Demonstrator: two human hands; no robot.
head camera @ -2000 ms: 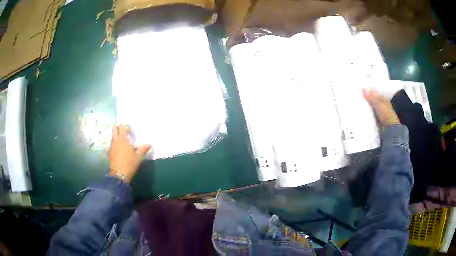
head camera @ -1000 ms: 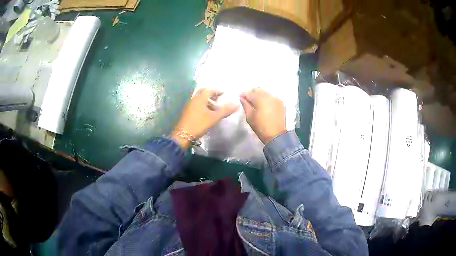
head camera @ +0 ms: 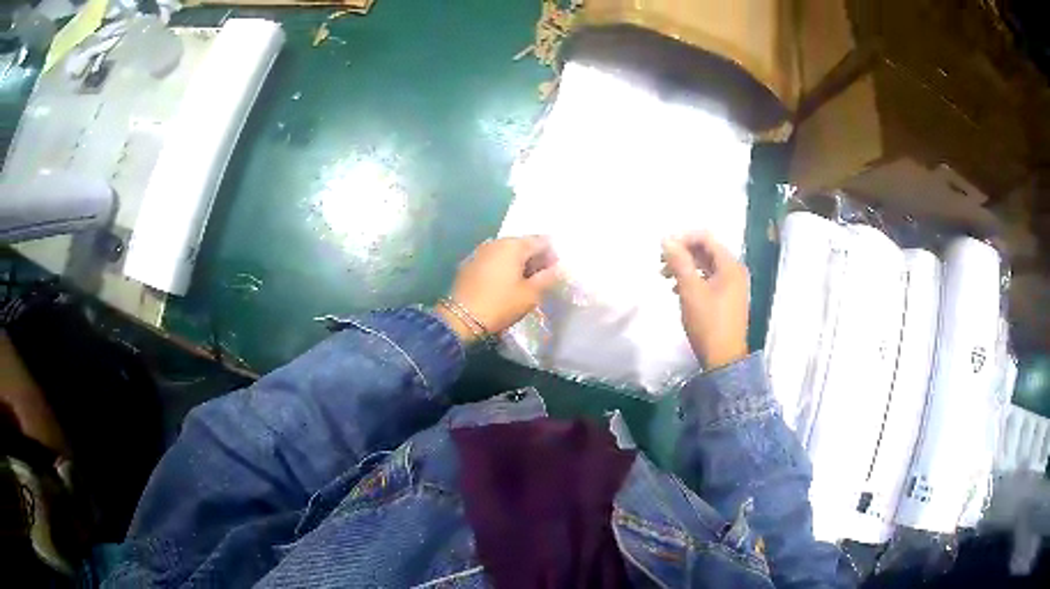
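A stack of poly bags (head camera: 645,150) lies as a glaring white sheet in mid bench, its near part crinkled and shiny. My left hand (head camera: 507,282) is over its left near side, thumb and fingertips pinched on the film of a clear poly bag (head camera: 599,328). My right hand (head camera: 712,297) is over the right side, fingertips curled together on the same film; glare hides its exact edge. Several bagged units (head camera: 881,380) lie side by side at the right, with crinkled film at their ends. A smooth unbagged white unit (head camera: 207,161) lies at the left.
A kraft wrapper (head camera: 702,40) stands at the far end of the bag stack. Brown cardboard boxes (head camera: 887,127) are behind the bagged units. A pale board (head camera: 86,138) with clutter is at the left on the green bench (head camera: 380,92). Part of a person shows at the lower left edge.
My right hand came from the bagged units to the bag stack beside my left. Both hands then moved apart over the film. The view has shifted left, so the bench things appear further right.
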